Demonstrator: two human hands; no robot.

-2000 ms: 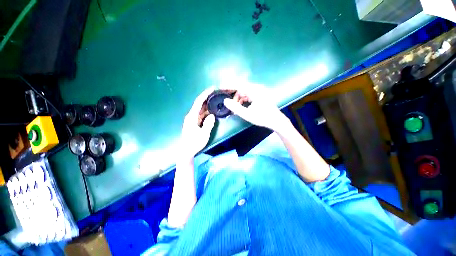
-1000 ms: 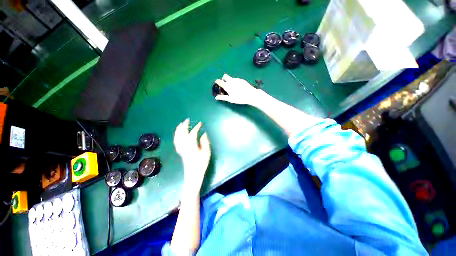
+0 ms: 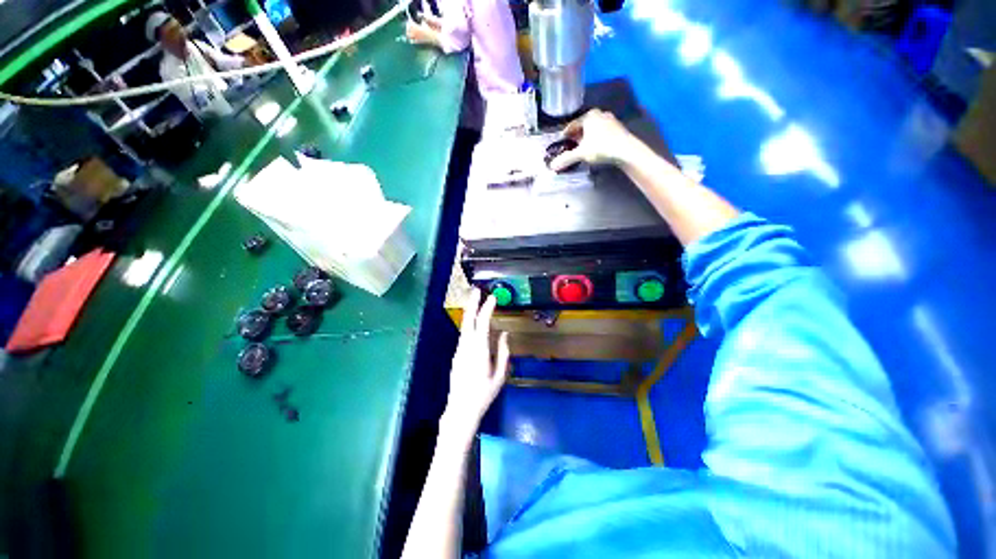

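My right hand (image 3: 604,142) holds a small round black part (image 3: 560,154) on the flat top of the press (image 3: 568,213), just below the silver cylinder ram (image 3: 561,66). The fixture under the part is mostly hidden by the hand. My left hand (image 3: 476,366) is empty, fingers apart, with its fingertips at the left green button (image 3: 502,294). A red button (image 3: 570,288) and a second green button (image 3: 650,288) sit to its right on the press front.
Several round black parts (image 3: 256,324) and tiny black pieces (image 3: 286,404) lie on the green bench (image 3: 218,470), beside an open white carton (image 3: 339,218). An orange-red sheet (image 3: 60,300) is at far left. A person in pink (image 3: 494,44) stands beyond the bench edge.
The view has turned right from the bench to the press. My right hand has carried the black part from the bench onto the press top. My left hand has moved to the left green button.
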